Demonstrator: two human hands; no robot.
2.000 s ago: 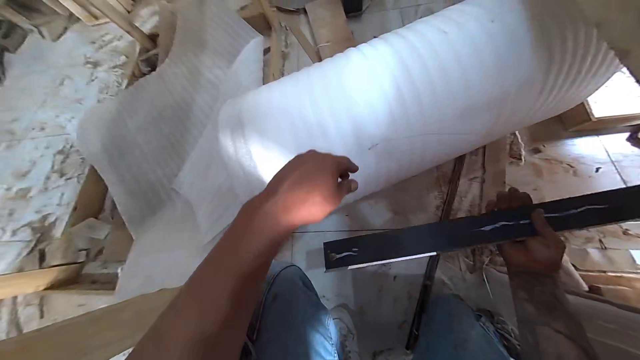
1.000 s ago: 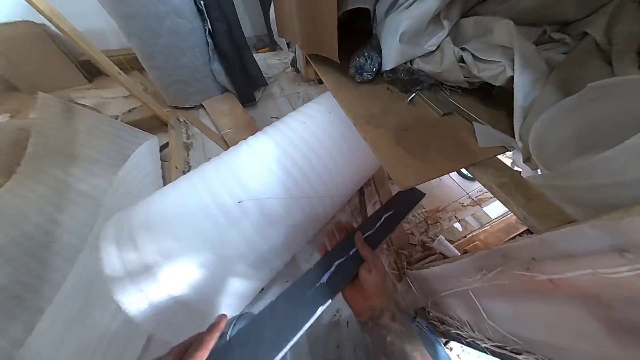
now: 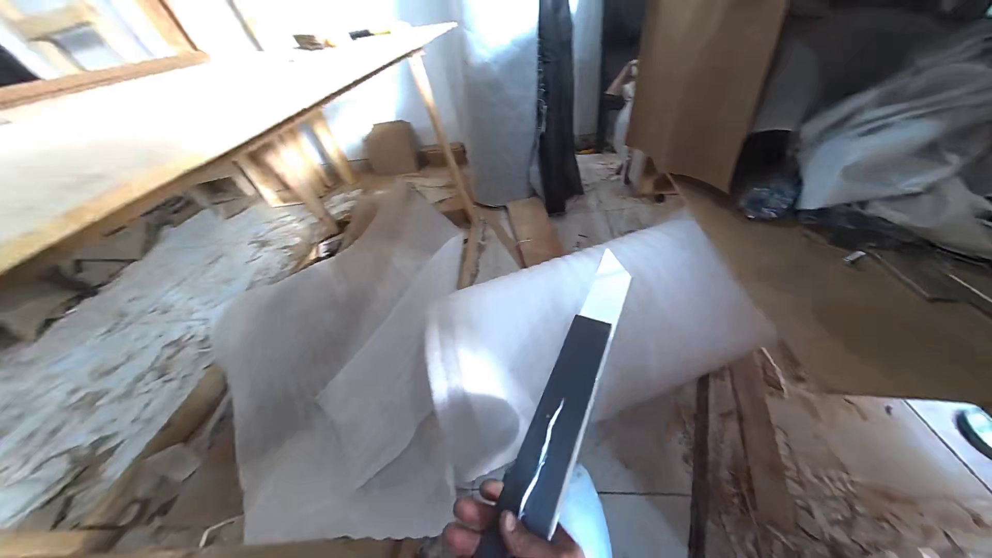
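Observation:
My right hand (image 3: 535,540) is at the bottom centre, its thumb and fingers closed around the lower end of a long flat black strip (image 3: 564,387). The strip bears a jagged white streak, and a pale edge runs along its right side. Past its upper end juts a flat white piece with a pointed tip (image 3: 608,291); whether the two are joined I cannot tell. Behind the strip lies a large roll of white foam sheet (image 3: 666,302), with a loose translucent foam sheet (image 3: 294,372) spread to its left. My left hand is out of view.
A long light-topped table (image 3: 155,132) stands at the upper left. Brown cardboard (image 3: 821,333) lies to the right, below crumpled plastic sheeting (image 3: 891,147). Wooden boards (image 3: 756,442) and debris lie on the tiled floor. Behind the roll stands an upright grey roll (image 3: 500,116).
The black strip has swung to point away from me, with the white pointed piece now showing. My left hand, at the strip's lower end one second ago, has left the view. The view has shifted strongly.

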